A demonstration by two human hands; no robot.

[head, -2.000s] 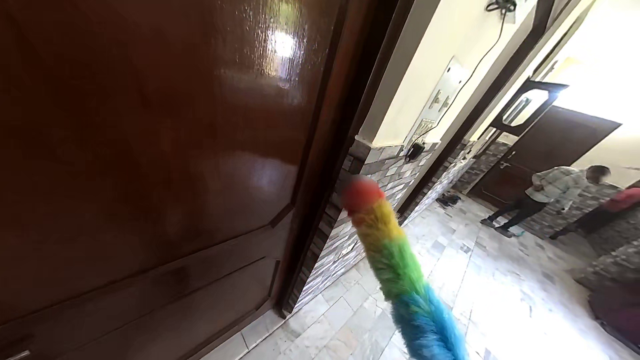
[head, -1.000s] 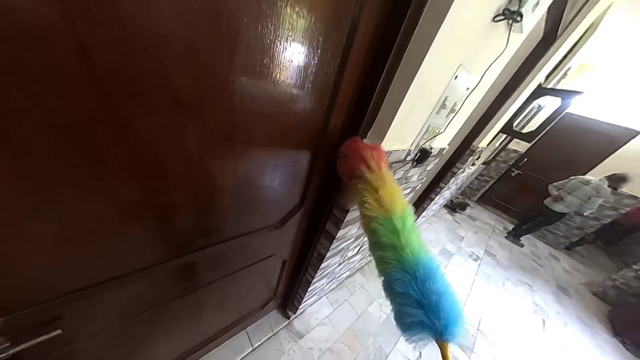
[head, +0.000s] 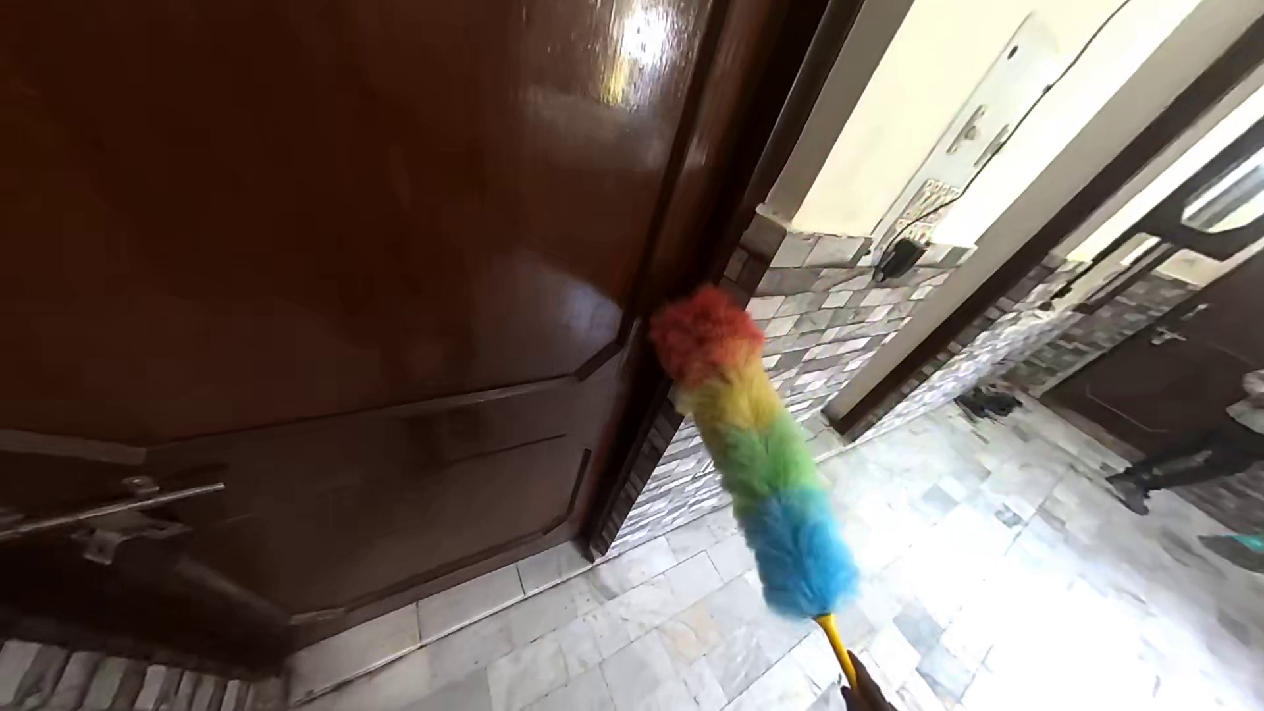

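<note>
A fluffy duster (head: 765, 454), banded red, yellow, green and blue, slants from the dark wooden door frame down to the lower right. Its red tip is at the frame, beside the edge of a glossy brown panelled door (head: 346, 237); whether it touches the wood is unclear. At the bottom edge, my right hand (head: 865, 688) is shut on the duster's yellow handle, only partly visible. My left hand is out of view.
A metal door handle (head: 118, 509) juts out at lower left. Right of the frame, a switch panel (head: 953, 148) with a cable and black plug sits above stone-tile cladding. Shoes (head: 987, 403) lie on the marble floor. Another person's legs (head: 1185, 469) show at far right.
The duster's red tip has moved lower along the door frame. My right hand has come into view at the bottom. The view has tilted down, showing more of the door handle.
</note>
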